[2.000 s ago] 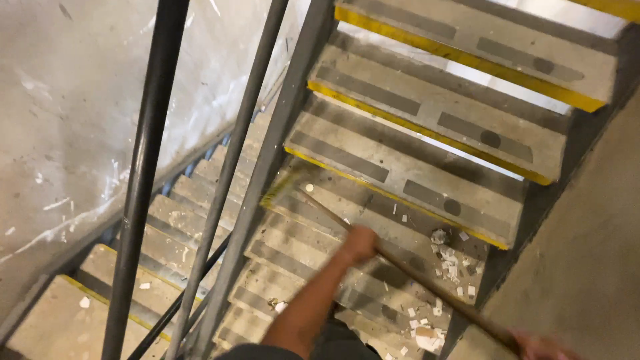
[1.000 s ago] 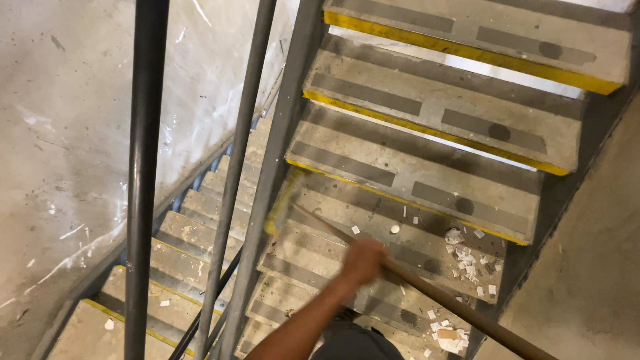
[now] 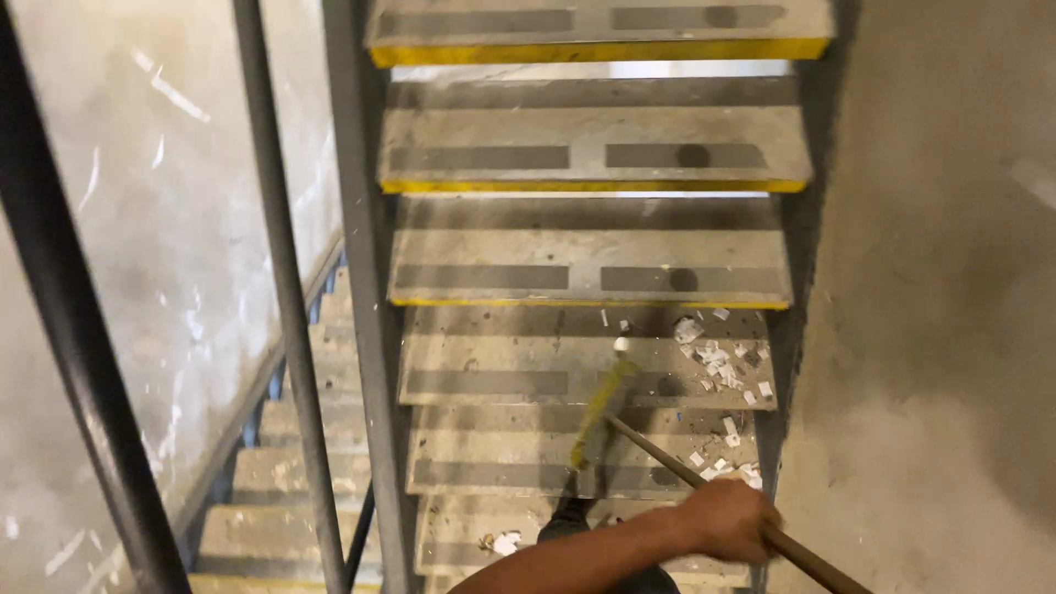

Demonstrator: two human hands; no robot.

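Note:
My left hand (image 3: 730, 520) is closed around the wooden handle of a broom (image 3: 656, 454). The handle slants from the lower right up to a blurred head with yellow bristles (image 3: 601, 417), over the edge between two stair treads. White scraps and crumbs of debris (image 3: 718, 363) lie at the right side of one tread, right of the bristles. More white scraps (image 3: 730, 474) are on the tread below, partly behind my hand. A small white piece (image 3: 621, 344) sits just above the bristles. My right hand is out of view.
Stair treads (image 3: 590, 247), several with yellow edges, rise ahead between dark metal stringers. Black railing bars (image 3: 285, 272) stand at the left, with a lower flight (image 3: 285, 470) beyond. A wall (image 3: 924, 330) borders the right. Another small debris pile (image 3: 503, 542) lies near my legs.
The broom head has moved from the left end of the tread toward its middle. My right hand, seen at the lower right two seconds ago, has left the view. The view has turned somewhat.

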